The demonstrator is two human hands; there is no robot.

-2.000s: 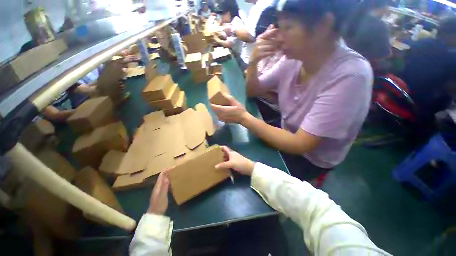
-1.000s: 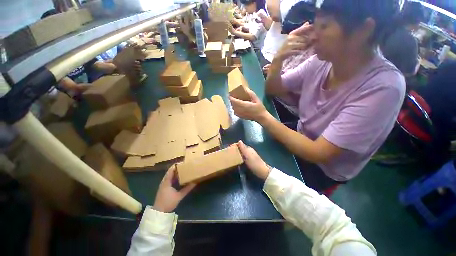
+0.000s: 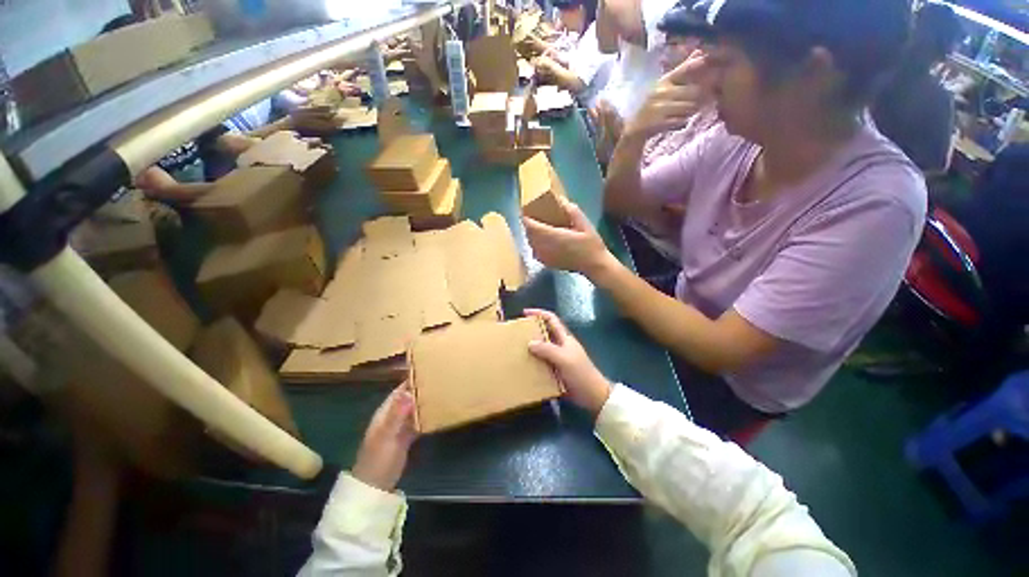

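A closed brown folded carton (image 3: 483, 376) is held over the front of the table, its broad face turned up toward me. My left hand (image 3: 387, 437) grips its left edge. My right hand (image 3: 570, 363) grips its right edge, with the thumb on the top face and fingers behind the far corner. Just beyond the carton lies a loose pile of flat box blanks (image 3: 389, 291) with rounded flaps and slots. The carton covers the near part of the pile.
Stacked finished boxes (image 3: 415, 180) stand beyond the blanks. Loose boxes (image 3: 262, 271) sit at left behind a cream rack pipe (image 3: 169, 366). A shelf carton (image 3: 141, 51) lies on the overhead shelf. A seated person (image 3: 779, 248) at right holds a small box. A blue stool (image 3: 979, 445) stands at far right.
The carton has turned in my hands: a second ago a narrower side faced me, now the broad face does. Both hands still hold it. At back left, a light brown piece now shows above the loose boxes.
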